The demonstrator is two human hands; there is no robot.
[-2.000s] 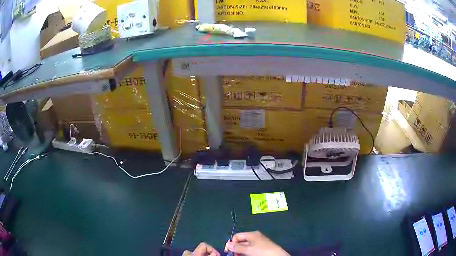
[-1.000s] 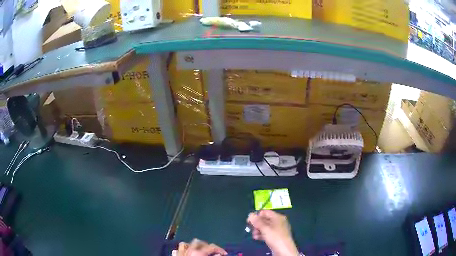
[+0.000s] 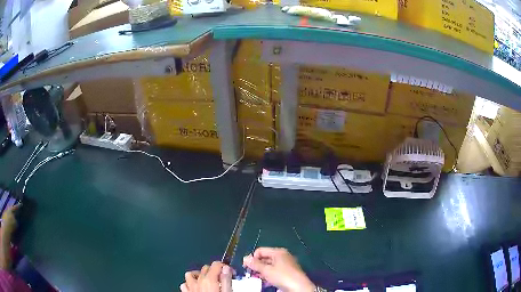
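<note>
My left hand is at the bottom edge, its fingers curled at the left side of a smartphone with a white lit screen. The phone is cut off by the frame. My right hand is just right of it, thumb and finger pinched together at the phone's upper end. A thin dark cable rises from those fingertips. The cable's tip is too small to make out. More lit phones show at the bottom edge, right of my hands.
A yellow-green and white card lies mid-bench. Behind it are a power strip and a white square-framed unit. Lit phones stand at the far right. Another person's arm is at the left. A green-edged shelf spans above.
The view has turned left. My right hand has moved from beside the card back toward my left hand. A white lit phone screen now shows between my hands.
</note>
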